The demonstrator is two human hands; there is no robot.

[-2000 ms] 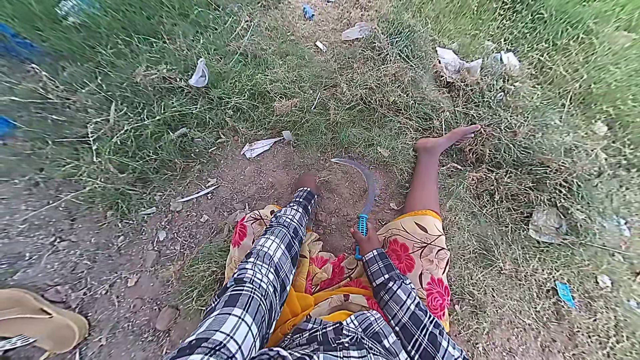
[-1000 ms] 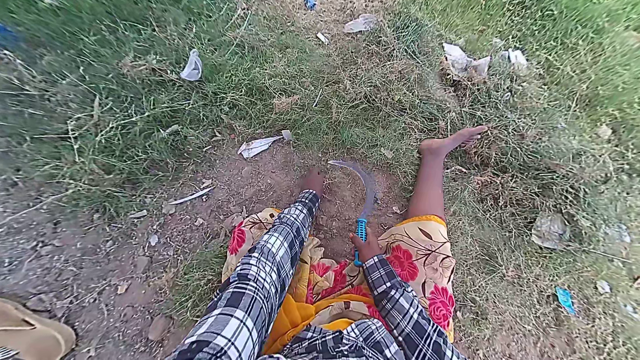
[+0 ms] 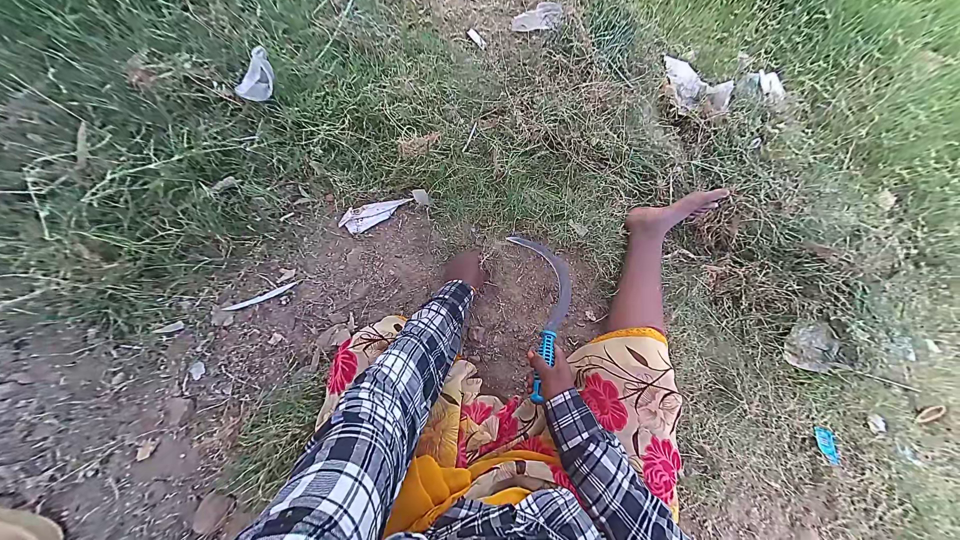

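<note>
My right hand is closed round the blue plastic handle of a sickle. Its curved metal blade points away from me, over bare soil, with the tip bent to the left. My left arm, in a checked sleeve, reaches forward, and my left hand is low at the edge of the grass, left of the blade tip. Its fingers are too blurred to make out. Floral cloth covers my lap, and a bare foot rests on the grass at the right.
Scraps of white plastic lie about: one beyond my left hand, one in the far left grass, several pieces at the far right. A blue wrapper lies at the right. Part of a sandal shows at the lower left corner.
</note>
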